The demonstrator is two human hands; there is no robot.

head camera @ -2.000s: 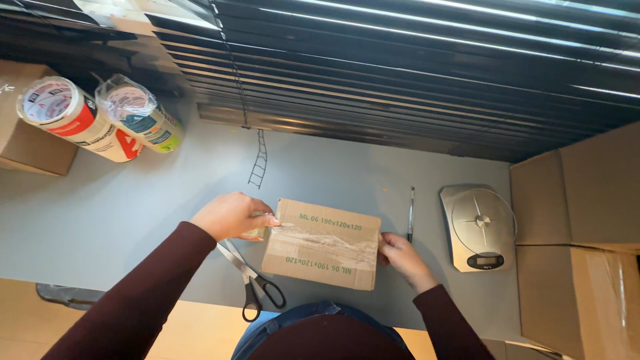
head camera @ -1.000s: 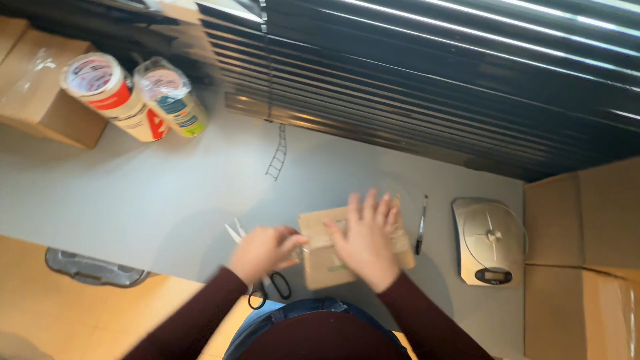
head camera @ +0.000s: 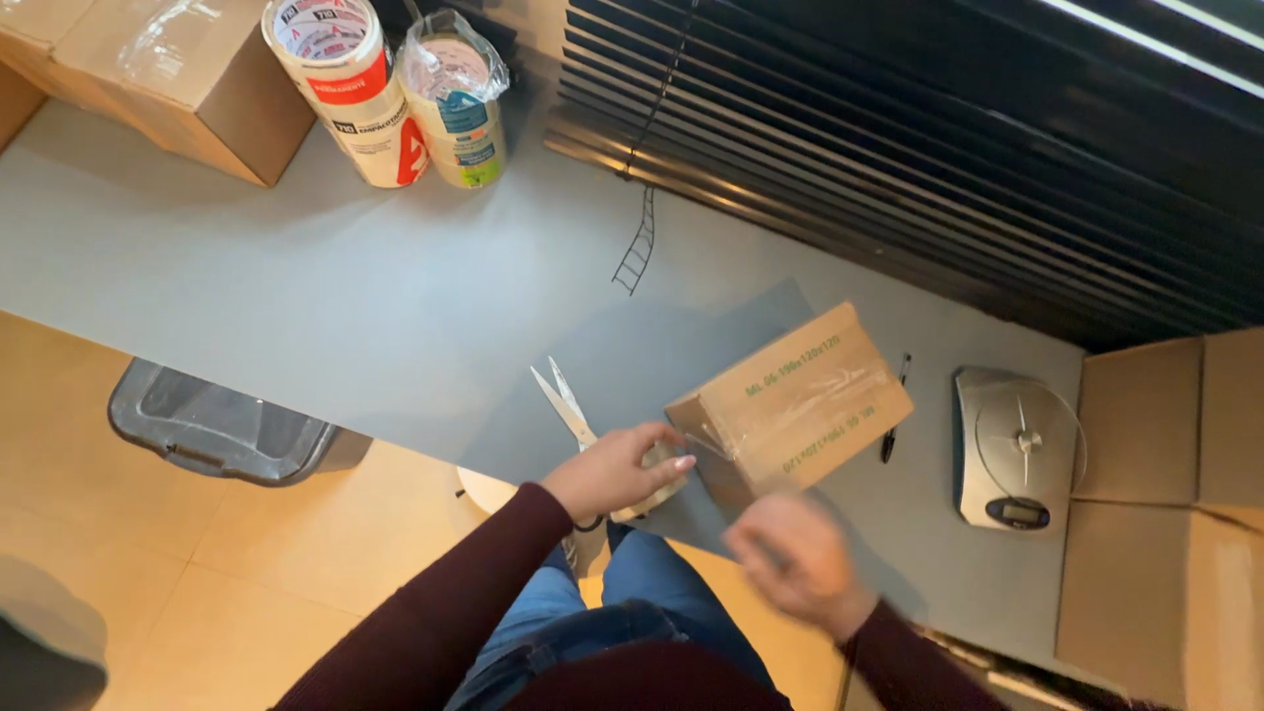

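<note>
A small cardboard box (head camera: 805,400) with green print lies turned at an angle on the grey table, clear tape across its top. My left hand (head camera: 627,469) grips a roll of clear packing tape (head camera: 660,474) at the box's left end, and a strip of tape runs from there to the box. Blurred, my right hand (head camera: 795,558) is just in front of the box's near corner with its fingers curled; whether it holds anything is unclear. Scissors (head camera: 568,405) lie with parted blades left of the box, their handles partly hidden by my left hand.
A pen (head camera: 896,410) and a kitchen scale (head camera: 1017,444) are right of the box, with cardboard boxes (head camera: 1136,425) beyond. Tape roll stacks (head camera: 370,118) and a large carton (head camera: 188,79) stand at the back left. Window blinds (head camera: 889,158) border the table; a lidded bin (head camera: 237,425) is below.
The small box has turned on the table. My right hand, over the box a second ago, has come off it toward me. My left hand is at its left end, with the tape roll now showing.
</note>
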